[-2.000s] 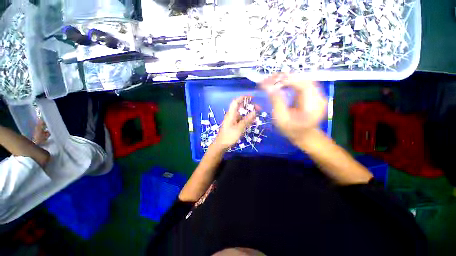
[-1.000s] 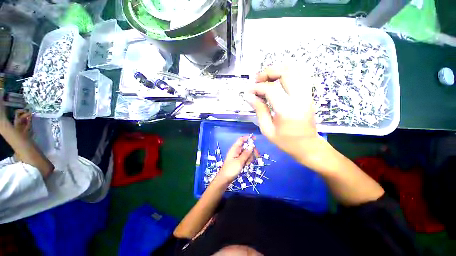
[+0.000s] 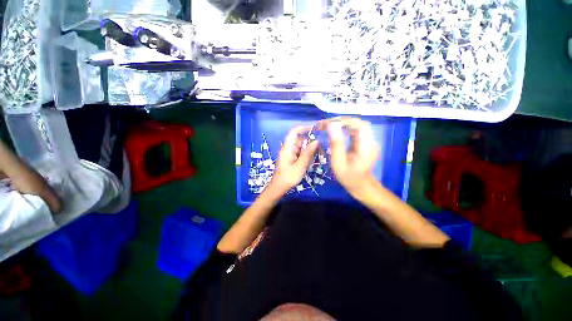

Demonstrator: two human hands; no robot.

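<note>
A shallow blue tray (image 3: pixel 389 169) lies below the bench edge, with loose white parts on thin stems (image 3: pixel 258 172) in its left part. My left hand (image 3: pixel 293 160) is over the tray with one or more white parts held between thumb and fingers. My right hand (image 3: pixel 354 150) is beside it on the right, blurred, its fingertips close to the left hand's fingertips; whether it holds a part cannot be told. The bright metal fixture (image 3: pixel 235 78) is at the bench edge above the tray.
A large clear bin (image 3: pixel 502 115) heaped with white parts stands at the bench's right. Black-and-silver rods (image 3: pixel 147 39) and small clear boxes (image 3: pixel 70 75) are left of the fixture. Red stools (image 3: pixel 160 157) flank the tray. A neighbouring worker's arm (image 3: pixel 28 182) is at the far left.
My right hand has come down from the fixture to beside my left hand over the tray. My left hand stays over the tray. The view has tilted down, so the bowl feeder is mostly out of view.
</note>
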